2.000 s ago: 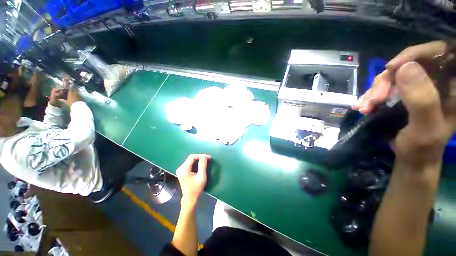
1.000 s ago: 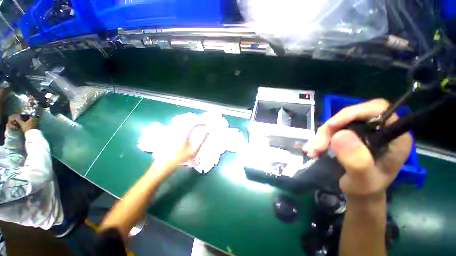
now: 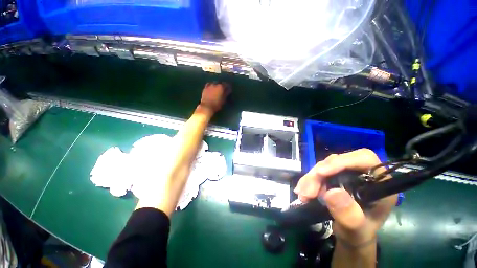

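My right hand (image 3: 348, 196) grips the thick black electric screwdriver (image 3: 314, 209), its tip end pointing left beside the front of the screw feeder. My left hand (image 3: 214, 97) is stretched far forward over the dark green area behind the bench rail. It is small and dim, and I cannot tell whether it holds anything. My left forearm crosses above the overexposed heap of white plastic parts (image 3: 149, 162). The silver-grey screw feeder (image 3: 267, 167) stands right of the heap.
Black round covers (image 3: 273, 239) lie in front of the feeder, partly hidden by my right hand. A blue bin (image 3: 345, 133) stands behind that hand. Clear plastic bags (image 3: 308, 57) and blue overhead bins (image 3: 125, 18) hang above. A bag of small parts (image 3: 26, 112) is at far left.
My left hand has moved from the bench edge, over the white heap, to the back. My right hand keeps the screwdriver. The view has shifted, and the neighbouring worker has left the picture.
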